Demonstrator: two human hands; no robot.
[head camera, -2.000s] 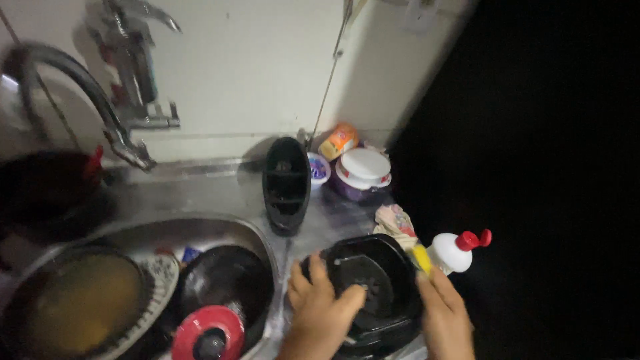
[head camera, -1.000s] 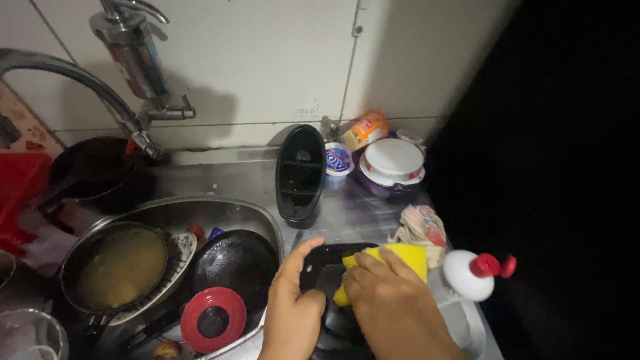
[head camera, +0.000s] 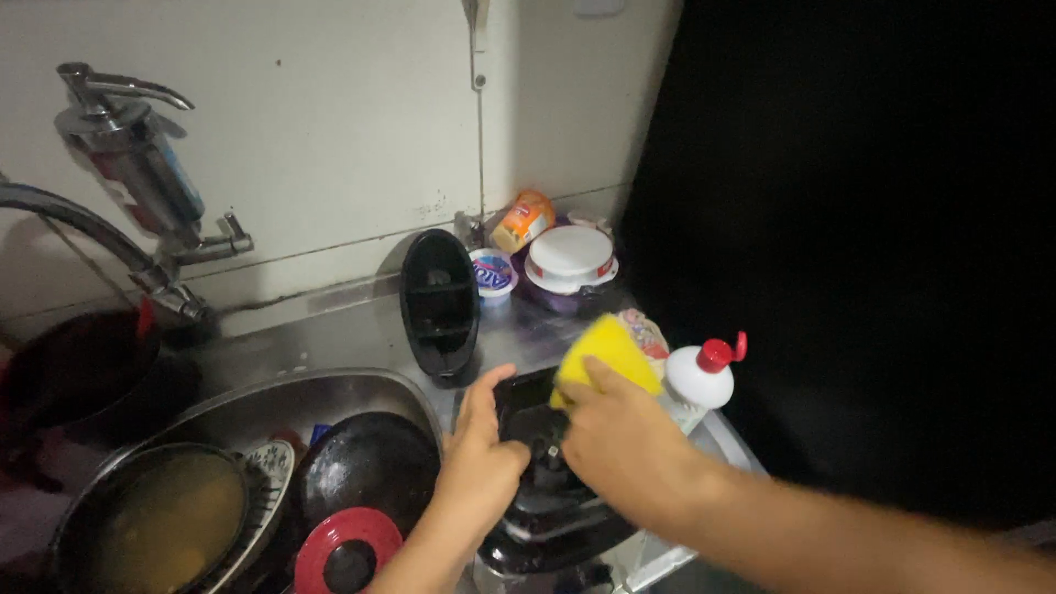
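A glossy black plastic container (head camera: 544, 495) stands on the metal counter right of the sink. My left hand (head camera: 483, 462) grips its left rim, the forefinger raised and the thumb over the inside. In my right hand (head camera: 619, 421) is a yellow sponge (head camera: 610, 355), held over the container's back right part. The fingers partly hide the sponge's lower edge. Just behind the container stands an oval black divided holder (head camera: 440, 305). A white bottle with an open red flip cap (head camera: 700, 378) stands to the right, beside a crumpled patterned cloth or bag (head camera: 645, 332).
The steel sink (head camera: 346, 378) at left holds a pan of cloudy liquid (head camera: 173, 528), a black pan (head camera: 367, 466) and a red-rimmed lid (head camera: 351, 549). Above it is a curved faucet (head camera: 82, 221). Tubs, including a white-lidded one (head camera: 571, 252), stand against the wall.
The yellow sponge, low inside the container a second ago, is now raised at its back right in my right hand. My left hand stays at the container's left side.
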